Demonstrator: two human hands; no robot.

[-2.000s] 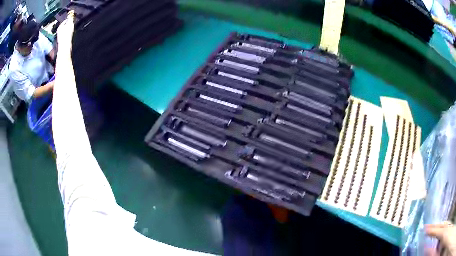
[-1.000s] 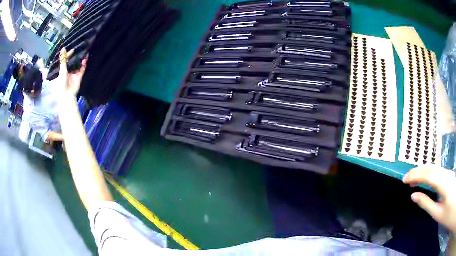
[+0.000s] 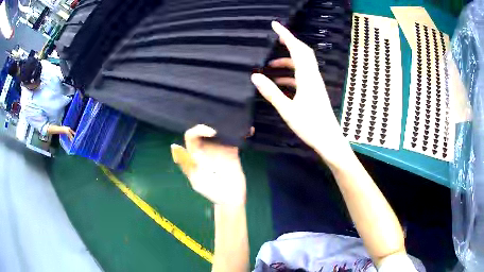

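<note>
A ribbed black tray (image 3: 180, 64), with no parts visible in it, is tilted over the left part of the filled tray (image 3: 323, 53). My left hand (image 3: 215, 170), with a yellow-tan cot on the thumb, holds its near right corner; some fingers are hidden beneath. My right hand (image 3: 302, 95) is at its right edge, thumb and index finger spread and the other fingers lower; whether it grips is unclear. Shiny black parts show in the filled tray behind my right hand.
Two tan backing sheets (image 3: 371, 79) with rows of dark pads lie on the teal bench (image 3: 408, 166). Clear plastic film (image 3: 469, 133) is at the right. Blue crates (image 3: 101, 130) and a person (image 3: 42, 95) are at the left. A yellow line crosses the green floor.
The ribbed tray has come from the left stack over the filled tray. My left hand moved right with it; my right hand moved left from beside the pad sheets to its edge.
</note>
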